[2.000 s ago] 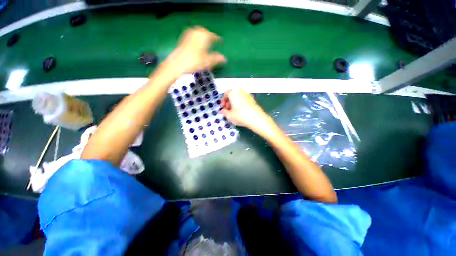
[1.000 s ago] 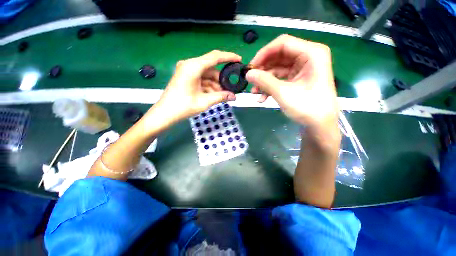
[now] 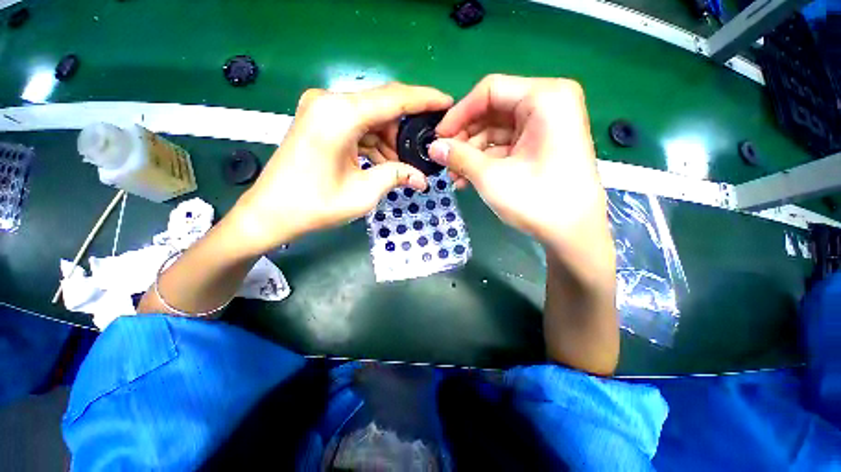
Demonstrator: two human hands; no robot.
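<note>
A black round housing [image 3: 417, 140] is held upright above the white rail, in front of me. My left hand [image 3: 346, 157] grips its left edge between thumb and fingers. My right hand [image 3: 516, 152] has its thumb and fingertips at the centre and right side of the housing. Whether a small insert is between those fingertips cannot be seen. The parts tray [image 3: 420, 235], whitish with rows of dark round dots, lies below the hands. Its top end is partly hidden by them.
Solvent bottle [image 3: 152, 164], black housing [image 3: 242, 167], white cloth [image 3: 120, 277] and wooden stick [image 3: 90, 241] lie left. Clear plastic bags [image 3: 641, 267] lie right. The green conveyor [image 3: 369, 41] beyond the white rail [image 3: 221, 122] carries several black housings. Blue-clothed person [image 3: 738, 406] at right.
The left hand has taken hold of a housing and brought it over the rail. The right hand has left the tray and moved up to the housing's centre. The view has shifted.
</note>
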